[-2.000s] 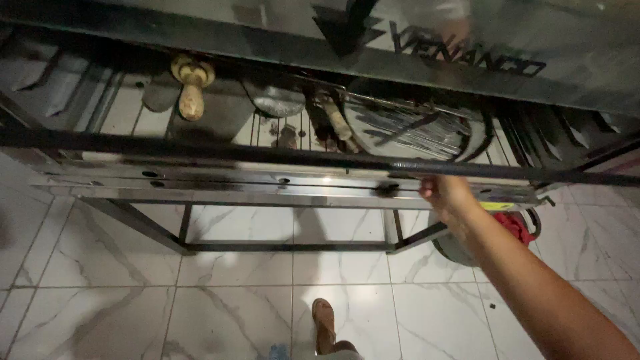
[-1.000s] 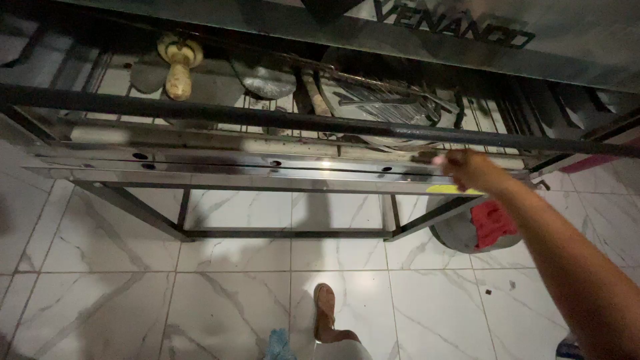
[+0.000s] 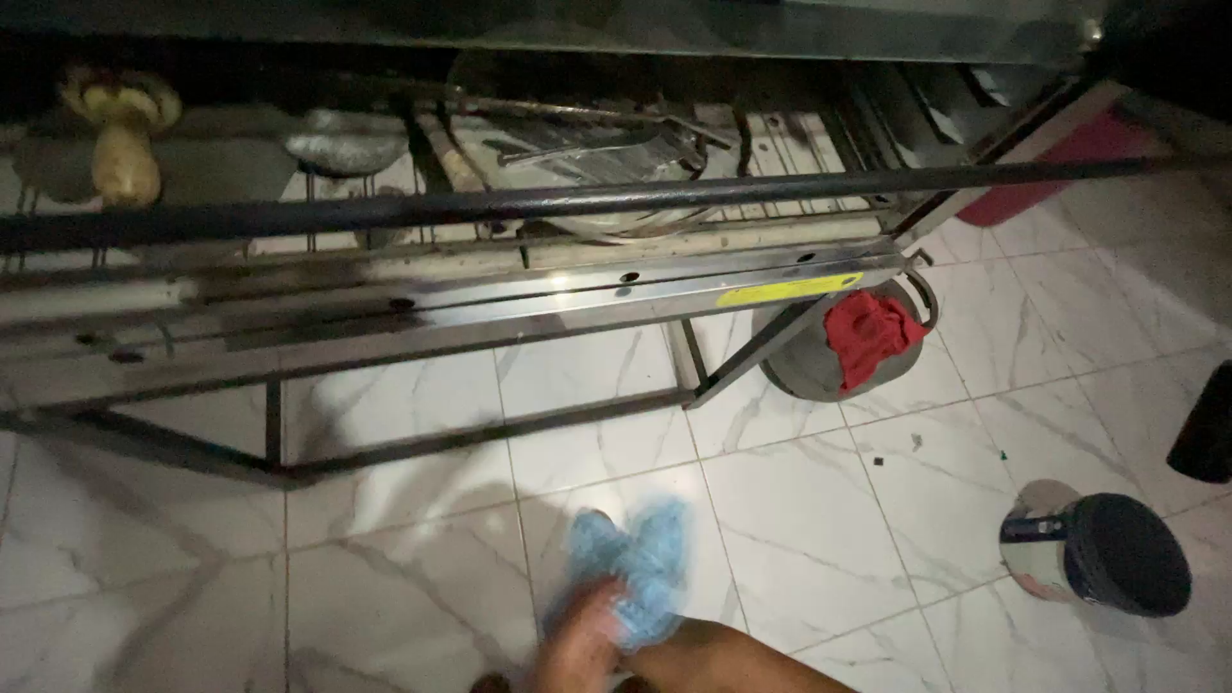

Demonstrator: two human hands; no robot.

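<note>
A light blue cloth (image 3: 630,573), blurred by motion, is bunched at the bottom centre, over the floor in front of a metal griddle stand. My left hand (image 3: 589,616) grips it from below left. From the lower right my right hand (image 3: 664,647) meets the cloth; its fingers are hidden and blurred. Beyond both hands runs the stand's metal front rail (image 3: 577,289), with dark holes and a yellow label (image 3: 789,289). Behind a dark bar (image 3: 539,204) lie a wooden-handled tool (image 3: 127,168), a round metal piece (image 3: 348,144) and a round tray (image 3: 616,159) with metal utensils.
Beneath the rail is the stand's lower frame (image 3: 481,431). A grey container (image 3: 799,371) with a red cloth (image 3: 871,332) stands by its right end. A dark-mouthed bucket (image 3: 1128,555) sits farther right on the tiled floor, below a dark object (image 3: 1203,423). A pink object (image 3: 1059,168) lies behind.
My right hand has left the front rail and come down to the blue cloth. The cloth, at the bottom edge a second ago, is now raised farther into view. The view has shifted right.
</note>
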